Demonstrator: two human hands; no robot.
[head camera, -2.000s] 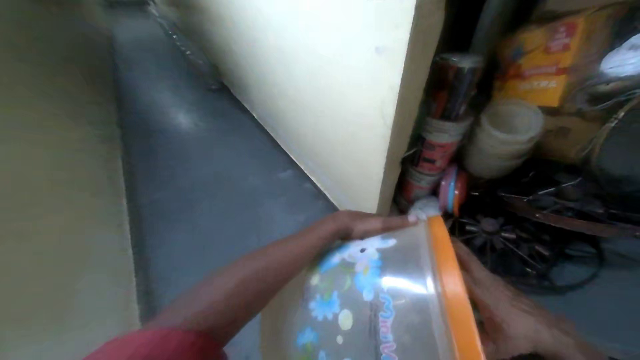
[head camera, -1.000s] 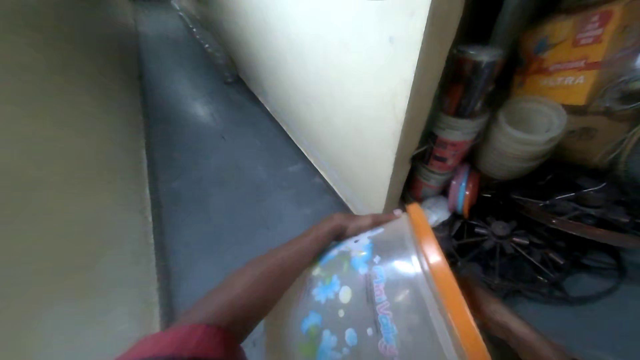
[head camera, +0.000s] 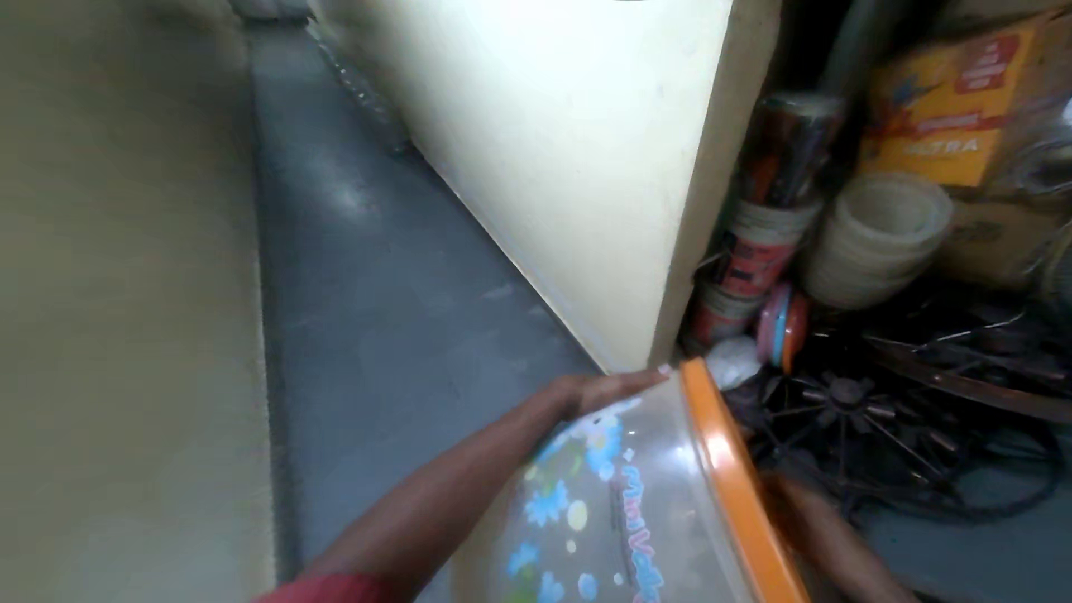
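A translucent plastic container (head camera: 586, 502) with blue flowers and lettering printed on its side is tilted sideways at the bottom centre. Its orange rim or lid (head camera: 737, 486) faces right. My left hand (head camera: 607, 394) grips the container's upper side, with the fingertips by the orange edge; a red sleeve shows at that forearm. My right hand (head camera: 796, 511) is at the orange side, mostly hidden behind it, so its fingers cannot be seen. Whether the container holds anything cannot be told.
A narrow grey floor (head camera: 377, 335) runs between a wall at left and a cream wall (head camera: 569, 151). Right of the wall's end stand stacked buckets (head camera: 762, 243), nested white tubs (head camera: 879, 234), a yellow carton (head camera: 946, 109) and dark spoked metal wheels (head camera: 846, 402) on the floor.
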